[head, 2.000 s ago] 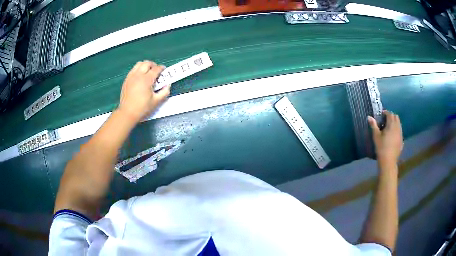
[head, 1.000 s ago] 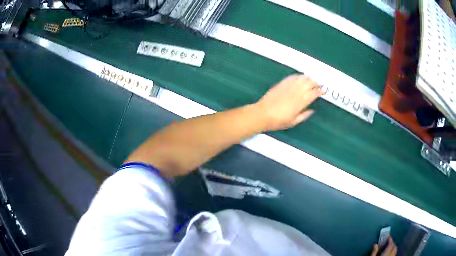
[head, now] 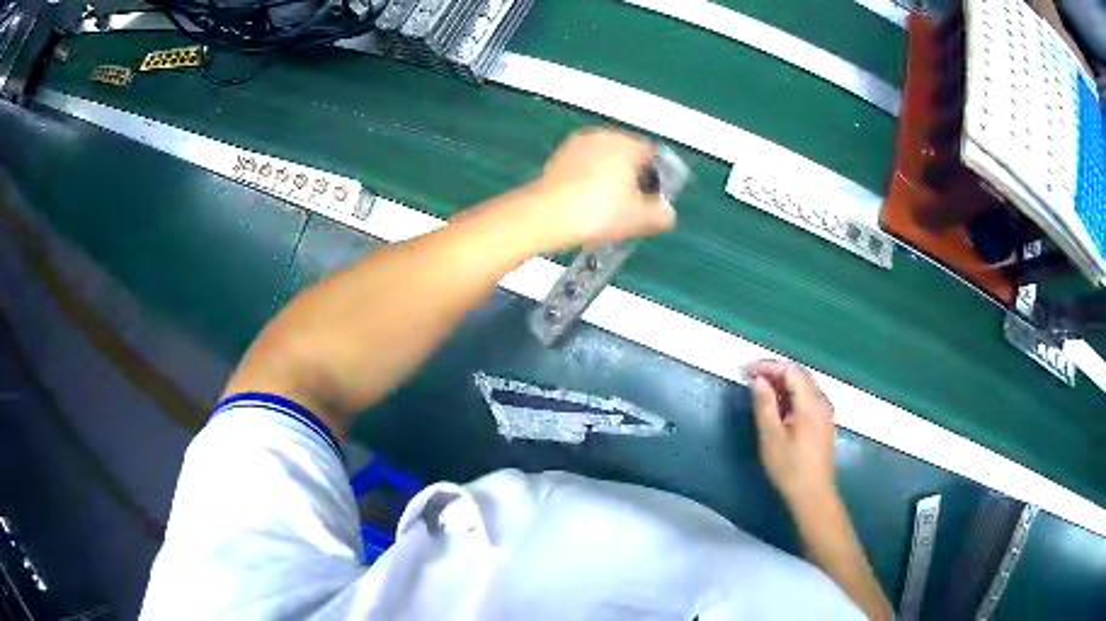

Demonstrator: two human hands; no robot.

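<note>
My left hand (head: 597,188) grips a perforated strip unit (head: 582,285) in its fist, slanted over the near belt rail. Its lower end shows round openings; the middle is hidden by my fingers. My right hand (head: 798,425) is at the near rail, fingers curled and parted, with no part visible in it. Another strip unit (head: 810,216) lies at the far belt rail. A strip with round openings (head: 297,180) lies on the near rail at left. A slim strip (head: 922,558) and a group of strips (head: 1001,558) are at bottom right, beyond my right forearm.
The green conveyor belt (head: 485,146) crosses between pale rails. A stack of grey strips (head: 449,30) and black cables (head: 267,18) are at the back left. A red-brown holder (head: 928,146) bears a white perforated board (head: 1031,109). A worn tape patch (head: 564,412) is on the bench.
My left hand has let go of the strip at the far rail and now holds one; the strip lying on the belt at left is gone. My right hand moved from the bottom-right strips to the rail.
</note>
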